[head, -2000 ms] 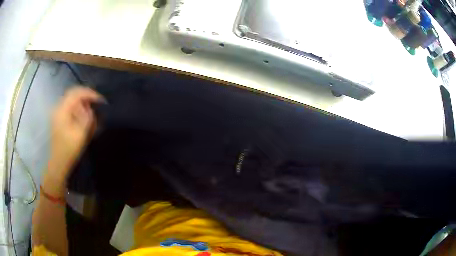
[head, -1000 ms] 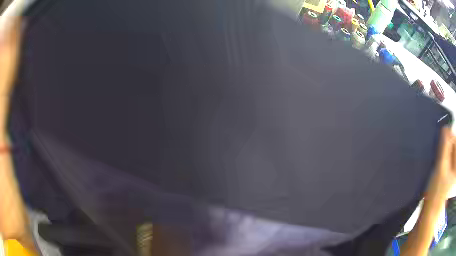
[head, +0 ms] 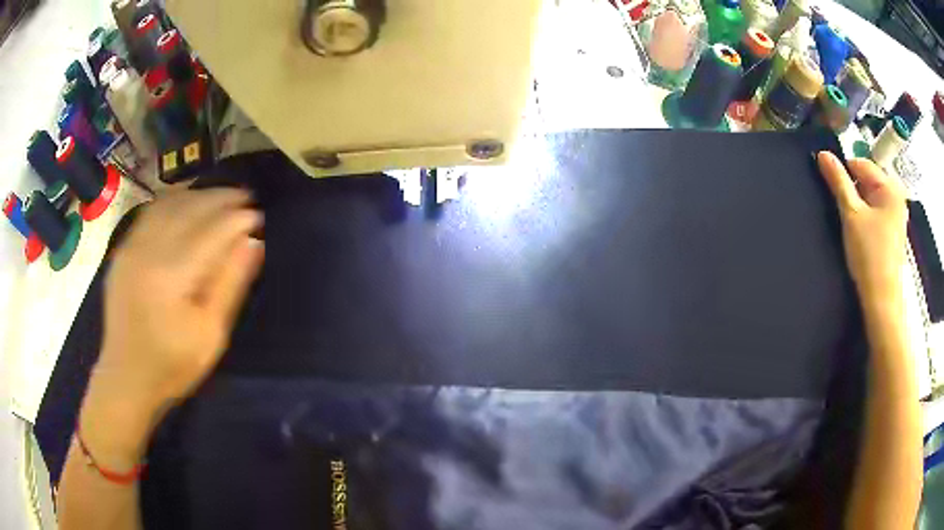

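The dark jacket's matte shell cloth lies spread over the machine table, under the head. Its shiny navy lining joins it along a nearly straight seam nearer me. A gold-lettered label shows on the lining. The silver two-pronged presser foot is over the shell's far part; whether it touches is unclear. My left hand is blurred over the cloth's left part, fingers bent; its grip is unclear. My right hand holds the far right corner of the cloth between thumb and fingers.
The cream machine head fills the top centre. A small black box with two yellowish squares is beside my left fingertips. Thread spools stand at left and at right. A flat black object lies at far right.
The jacket was raised in front of me between both hands; now it lies flat on the table beneath the machine head. The view has shifted, with head and foot now visible.
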